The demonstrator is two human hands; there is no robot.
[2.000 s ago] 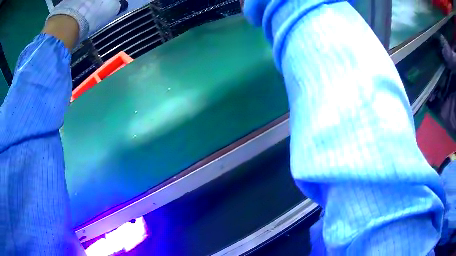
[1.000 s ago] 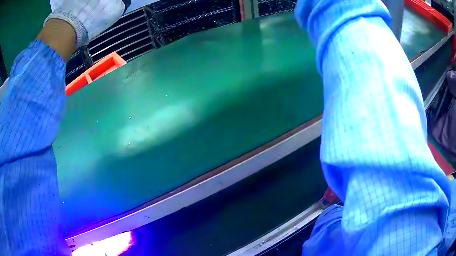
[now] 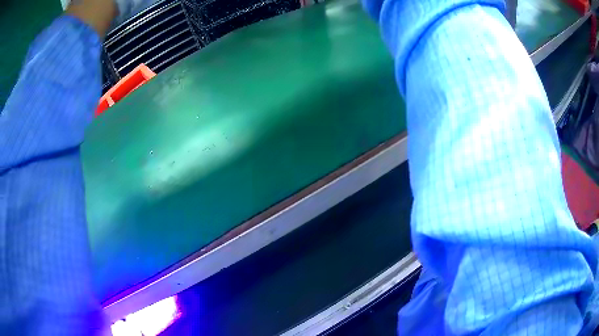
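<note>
My left hand [image 3: 133, 8], in a white glove, is at the top left edge. Most of it is cut off and blurred, and its fingers are hidden. My right hand is out of the picture above the top edge; only its blue sleeve shows on the right. The green mat [image 3: 263, 118] lies on the bench between my two sleeves. A red-orange board carrier [image 3: 130, 85] stands at the mat's far left edge, partly behind my left sleeve.
A dark wire rack [image 3: 154, 41] stands behind the bench. A pale metal edge [image 3: 282, 223] runs along the bench front. A glaring light [image 3: 150, 318] shows at the lower left. Part of a person in dark clothing [image 3: 584, 141] is at the right edge.
My left hand has moved up, so that most of its glove is now cut off. My right sleeve shifted right, then slightly back left. The view has moved slightly.
</note>
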